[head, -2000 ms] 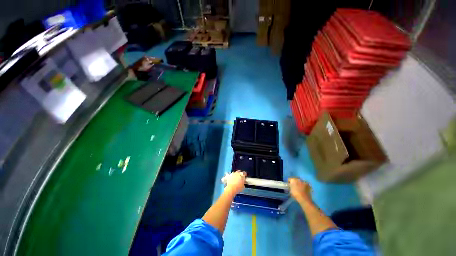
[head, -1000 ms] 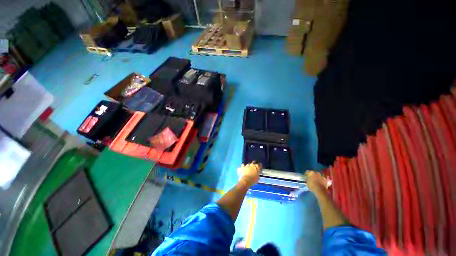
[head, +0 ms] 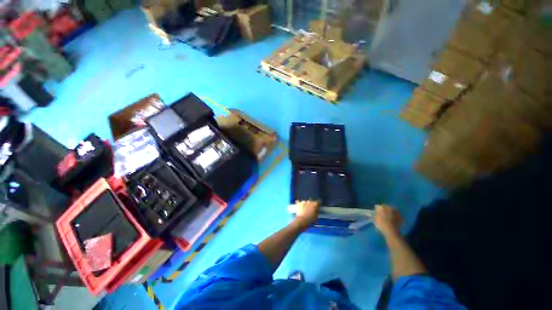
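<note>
A platform trolley (head: 330, 228) with a low blue base stands in front of me on the blue floor. My left hand (head: 307, 212) is closed around the left end of its pale push handle (head: 345, 212). My right hand (head: 387, 218) is closed around the right end. Two stacks of black device trays stand on the trolley, a far stack (head: 318, 143) and a near stack (head: 323, 186). Each top tray shows two dark slabs with small white marks. The handle and my left hand cover the near edge of the near stack.
Left: a pallet load with a red tray (head: 132, 260), black trays (head: 233, 171) and an open carton (head: 140, 117), edged by striped floor tape. Ahead: a wooden pallet (head: 315, 64). Right: stacked cartons (head: 448, 91) and a large black covered shape (head: 490, 242).
I have moved forward with the trolley, both hands staying on the handle. The green bench has slid back to the left edge. The red stack has left view, and the cartons are nearer.
</note>
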